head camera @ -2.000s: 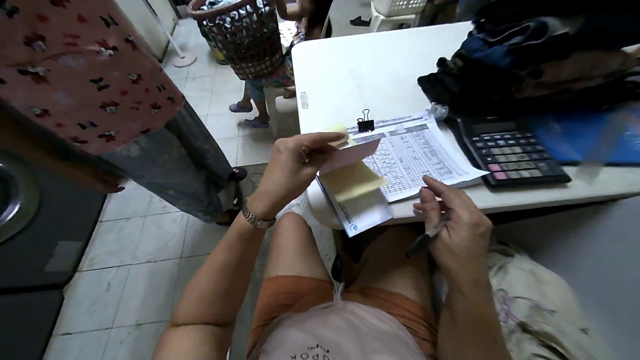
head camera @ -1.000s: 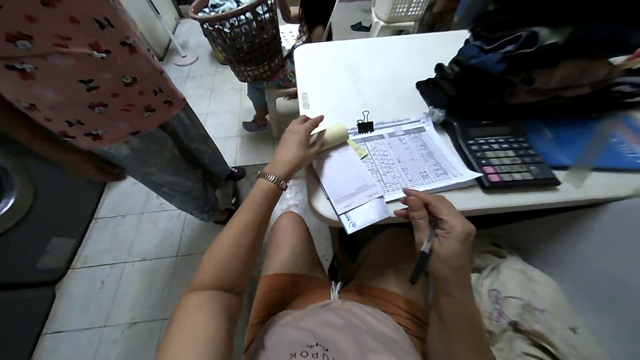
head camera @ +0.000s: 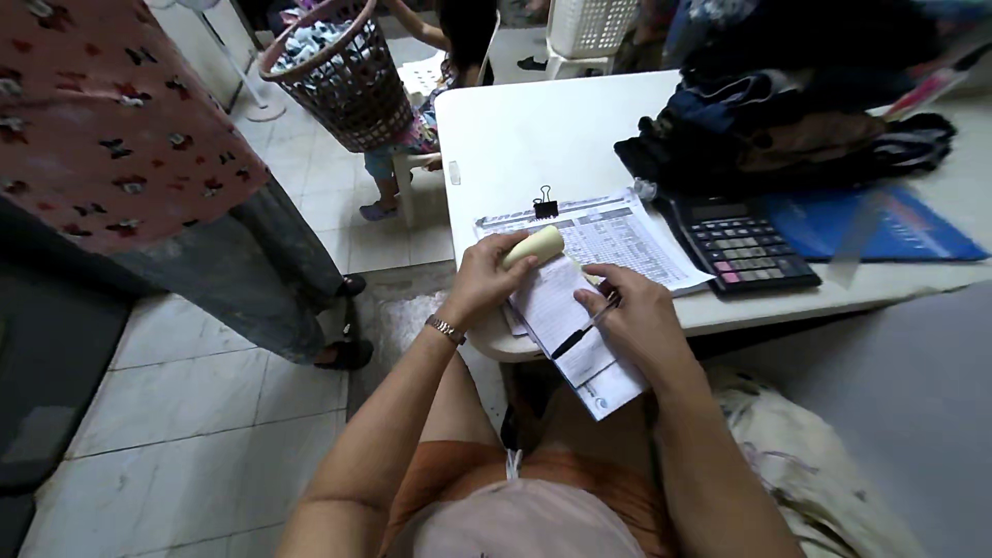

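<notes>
My left hand (head camera: 496,275), with a metal watch at the wrist, grips the top of a receipt pad (head camera: 559,306) and its rolled-back yellow sheets (head camera: 536,245). A black pen (head camera: 583,332) slants over the pad, held in my right hand (head camera: 632,314), whose fingers also touch the pad's right edge. The pad overhangs the table's near corner and bears writing. Behind it lie printed form sheets (head camera: 620,240) with a black binder clip (head camera: 545,203) at their top edge. A black calculator (head camera: 748,246) sits to their right.
Dark folded clothes (head camera: 783,116) are piled on the white table (head camera: 519,124), beside a blue folder (head camera: 876,225). A person in a pink patterned top (head camera: 124,116) stands at left. Beyond are a laundry basket (head camera: 349,85) and a seated person. A pale cloth bag (head camera: 798,457) lies low at right.
My right hand has come to the pad's right edge, with the pen now lying across the pad. The yellow sheets, hanging loose two seconds ago, are rolled back under my left hand.
</notes>
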